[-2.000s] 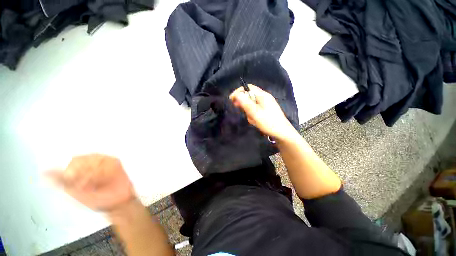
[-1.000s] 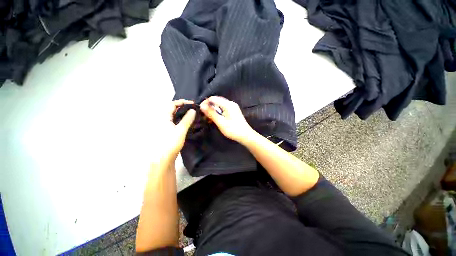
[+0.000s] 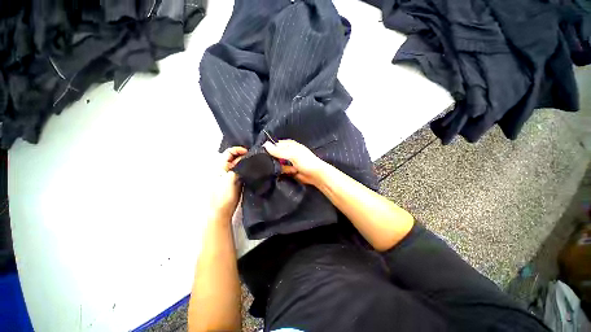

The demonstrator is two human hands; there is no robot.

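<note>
Dark pinstripe trousers (image 3: 304, 71) lie lengthwise on the white table, with the waist end nearest my body. My left hand (image 3: 229, 181) grips a bunched, turned-up part of the cloth from the left. My right hand (image 3: 299, 161) holds the same bunched part from the right. A plain black patch of cloth (image 3: 256, 171) shows between the hands. A thin pale-tipped tool (image 3: 269, 135) sticks out above my right fingers; its handle is mostly hidden, with a small pink-purple bit showing by the palm.
A dark garment pile with thin white threads (image 3: 97, 45) lies at the far left. Another dark pile (image 3: 492, 58) hangs over the table edge at the right. Below are a speckled floor (image 3: 466, 188) and a plastic bag (image 3: 562, 305) at lower right. The white table (image 3: 97, 214) has a blue edge.
My left hand came from the lower left onto the cloth. Both hands now hold it bunched, slightly lower than a second ago, with plain black cloth exposed. The tool tip now points up.
</note>
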